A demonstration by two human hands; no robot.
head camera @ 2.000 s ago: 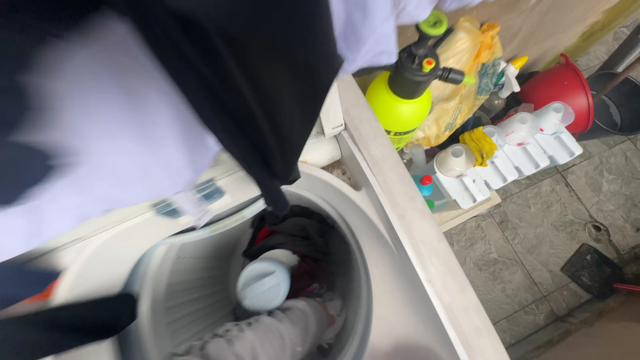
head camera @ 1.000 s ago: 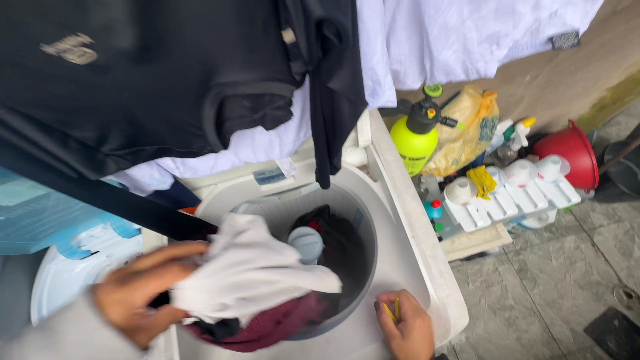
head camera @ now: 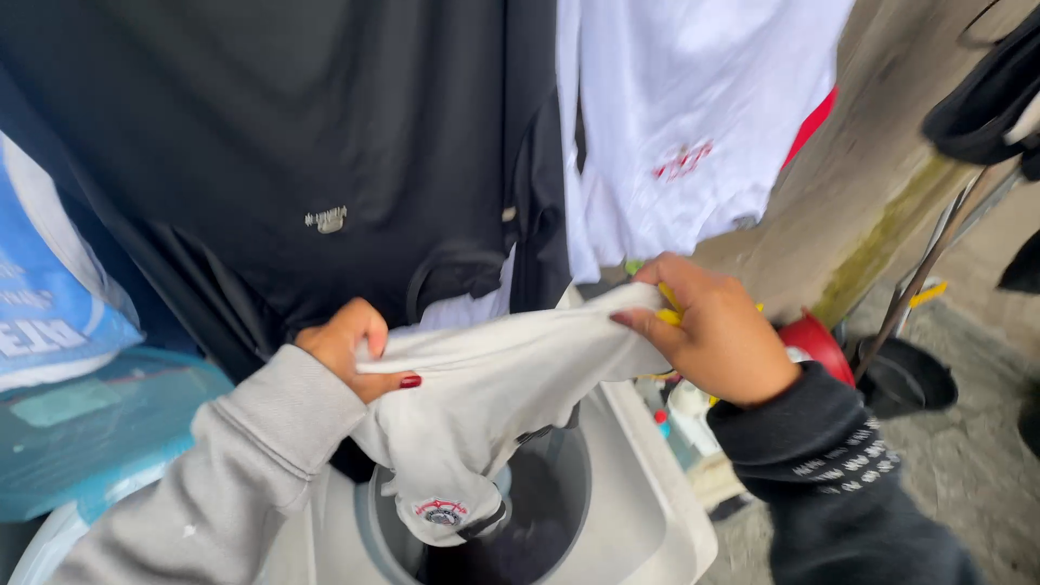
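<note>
A white garment (head camera: 504, 357) with a red and dark crest is stretched between both hands, above the open tub of a washing machine (head camera: 642, 487). My left hand (head camera: 349, 349) grips its left end, thumb and fingers closed on the cloth. At the other end, my right hand (head camera: 707, 325) pinches the fabric, and a small yellow object (head camera: 669, 305), perhaps a clothespin, shows between its fingers. Dark laundry (head camera: 528, 528) lies inside the tub, partly hidden by the garment.
A black garment (head camera: 325, 122) and a white garment (head camera: 691, 106) hang just ahead. At left are a blue printed cloth (head camera: 49, 276) and a translucent blue plastic container (head camera: 97, 431). A red bucket (head camera: 816, 345) and a black basin (head camera: 906, 378) stand on the floor at right.
One second ago my left hand held the white garment bunched with maroon cloth over the tub; now the white garment is raised and spread between both hands. The view has shifted.
</note>
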